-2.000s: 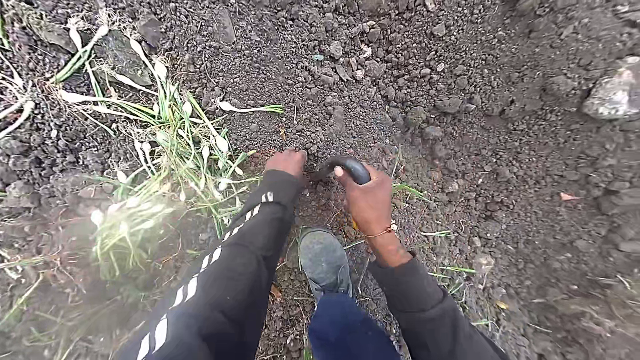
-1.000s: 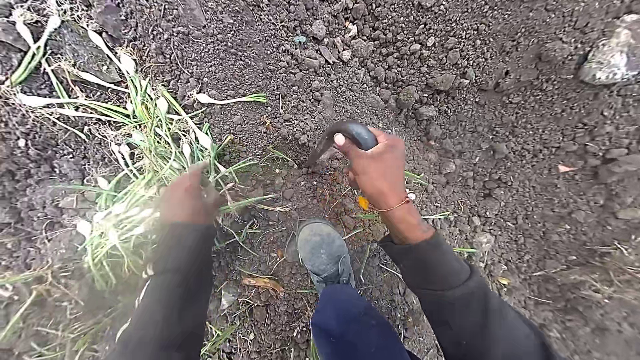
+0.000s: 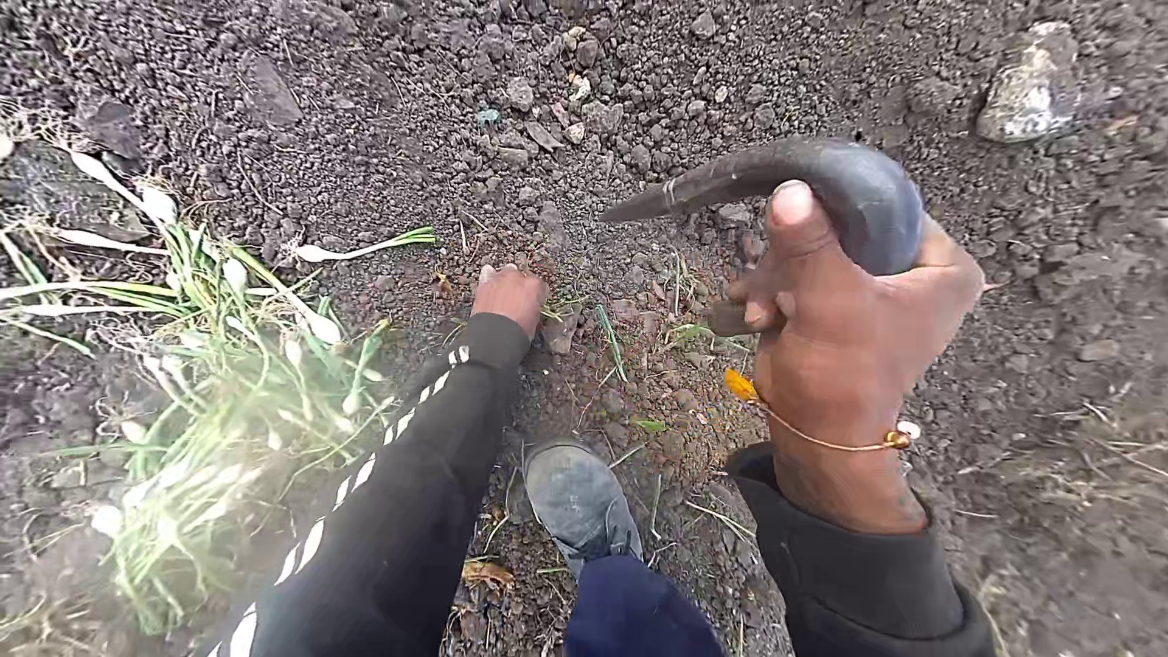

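Observation:
My right hand [image 3: 839, 319] grips a dark, curved, horn-shaped digging tool [image 3: 776, 173], whose pointed tip is directed left above the soil. Low at the ground, left of the tip, is my left hand [image 3: 511, 297]; its fingers are bent down and partly hidden, so I cannot tell whether they hold anything. To its left lies a pile of pulled bulb plants [image 3: 237, 365] with white bulbs and green leaves. A single bulb plant [image 3: 365, 246] rests apart on the soil, above and left of my left hand.
Crumbly dark soil [image 3: 411, 119] with small stones surrounds the hands. A large pale rock [image 3: 1031, 87] sits at the upper right. My grey shoe [image 3: 579, 497] stands between my arms, near green blades and a dry brown leaf [image 3: 486, 573].
My left hand has moved from the bulb pile back to the soil near the middle. My right hand has lifted the curved tool off the ground, up and to the right.

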